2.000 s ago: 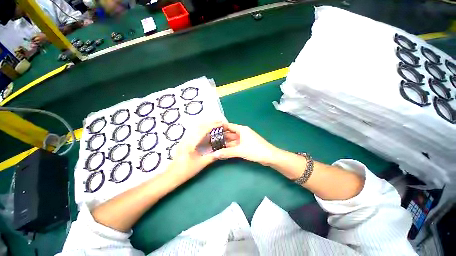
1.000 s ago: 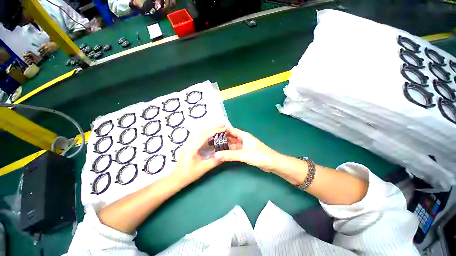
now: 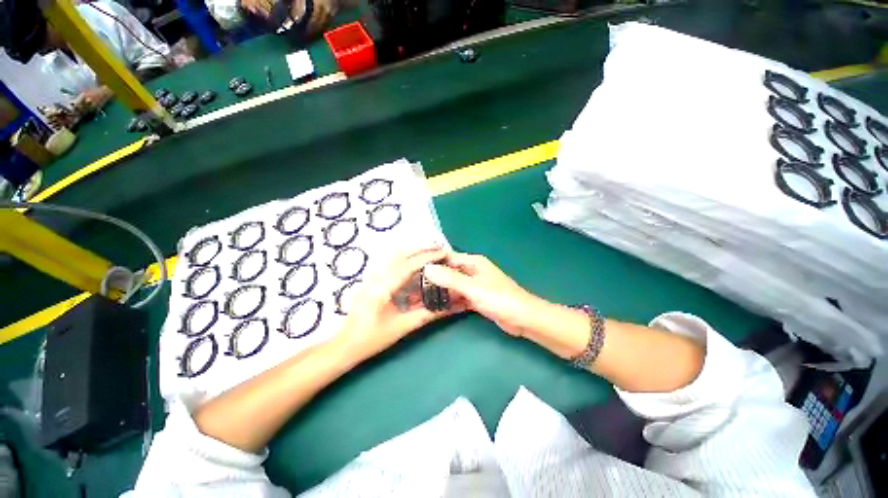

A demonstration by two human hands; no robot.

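A small dark stack of ring parts [image 3: 434,292] is held between both hands, low over the right edge of the left foam sheet. My left hand [image 3: 389,297] holds it from the left side, and my right hand [image 3: 479,290] holds it from the right with the thumb on top. The fingers partly hide the stack. The foam sheet [image 3: 394,253] carries rows of thin black ring parts [image 3: 302,317]; my left hand partly covers one ring in the lowest row.
A thick white sheet stack [image 3: 672,107] with rings on top stands at the right. A black box [image 3: 95,374] is at the left by the yellow post [image 3: 49,255]. A black controller [image 3: 824,413] is at lower right. Across the belt are a red bin [image 3: 351,49], loose round parts and a person.
The held stack has turned, so its dark outer face now shows instead of the metallic layered edges. My right thumb has moved over it. The hands stay in nearly the same place.
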